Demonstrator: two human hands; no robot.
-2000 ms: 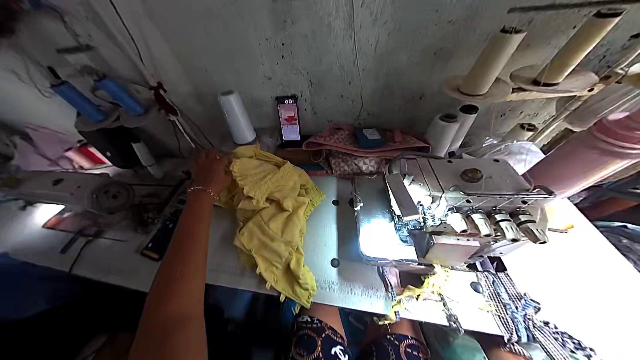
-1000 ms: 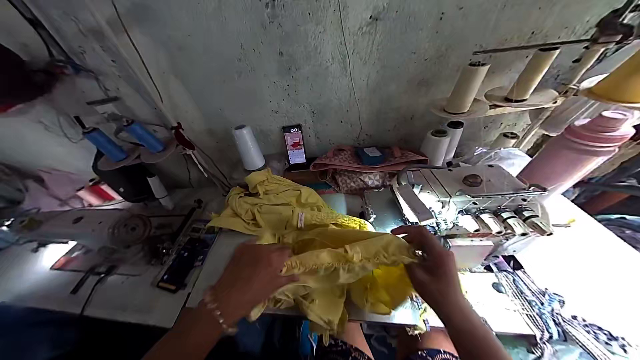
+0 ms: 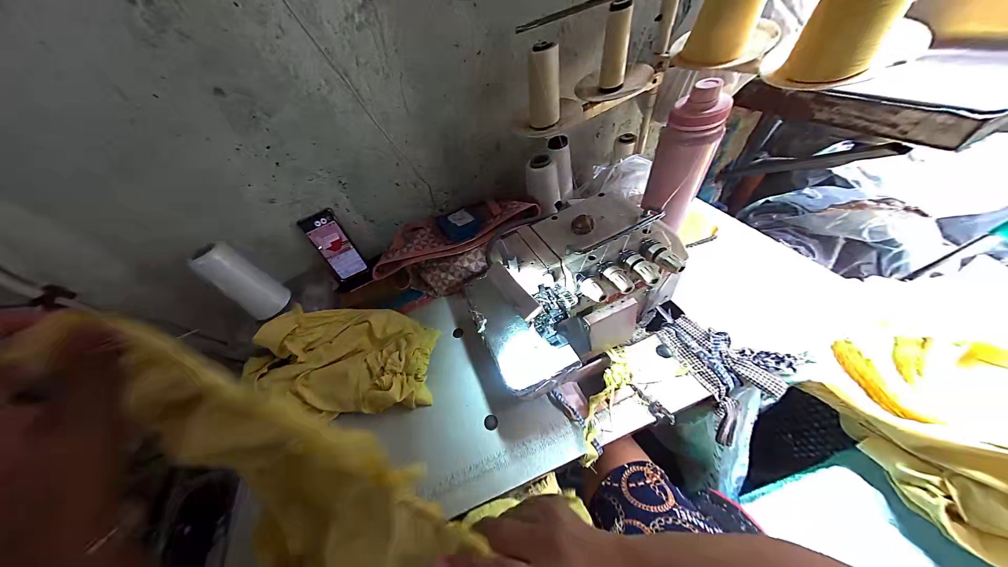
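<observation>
Yellow fabric (image 3: 299,441) with a gathered edge stretches between my hands, blurred and close to the camera. My left hand (image 3: 71,425), at the far left, is gripping its upper end. At the bottom centre my right hand (image 3: 528,535) is closed on the lower end. A second yellow cloth piece (image 3: 346,358) lies bunched on the table beyond the held one. The overlock sewing machine (image 3: 598,244) stands right of it, its lamp lighting the plate. Yellow thread scraps (image 3: 614,378) hang at the machine's front edge.
A white thread cone (image 3: 240,279), a phone (image 3: 335,246) and a patterned pouch (image 3: 453,256) lie along the wall. Behind the machine stand a pink bottle (image 3: 687,153) and thread cones (image 3: 543,87). Checked fabric strips (image 3: 717,362) lie at its right; more yellow cloth (image 3: 929,441) is at far right.
The view has swung to the right. The yellow fabric in my hands, earlier over the table before the machine, is now raised at the left; another yellow piece remains on the table.
</observation>
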